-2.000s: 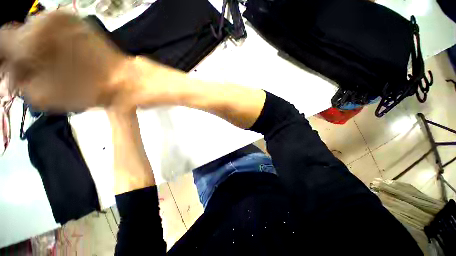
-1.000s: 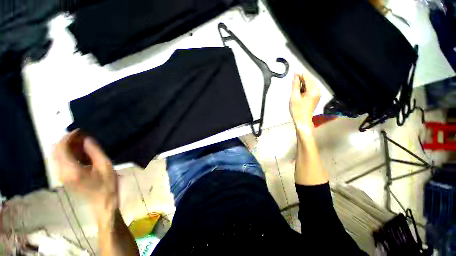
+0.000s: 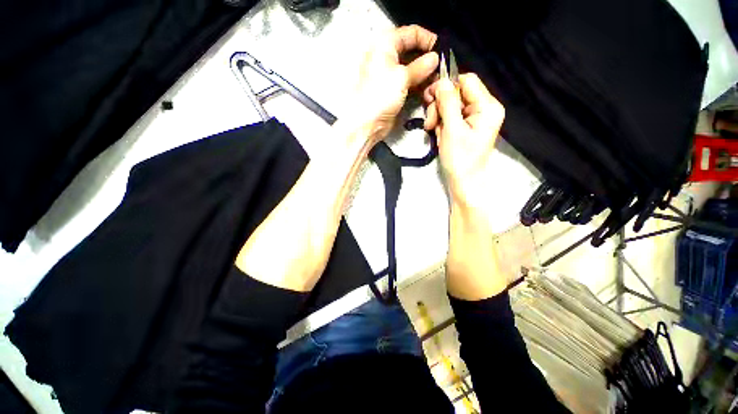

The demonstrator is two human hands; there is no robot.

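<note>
My right hand (image 3: 465,121) is closed around small thread snips (image 3: 447,68), their pointed metal blades showing upward between the hands. My left hand (image 3: 392,85) is beside the blades, thumb and fingers pinched near the edge of the black hung garments; whether it holds a thread or cloth edge cannot be told. A black garment (image 3: 162,242) lies flat on the white table under my left forearm. A black hanger (image 3: 391,194) lies at its right side, partly hidden by my left forearm, its hook beside my right hand.
A thick stack of black hung garments (image 3: 583,105) covers the right of the table, hooks over the edge. Another black garment (image 3: 89,73) lies at upper left. A bundle of pale pieces on hangers (image 3: 578,323), a metal rack and a red object (image 3: 716,158) are beyond the table's right edge.
My left hand has moved from the garment's left end to the upper middle, meeting my right hand, which has moved up. The view has shifted, and the snips' blades now show.
</note>
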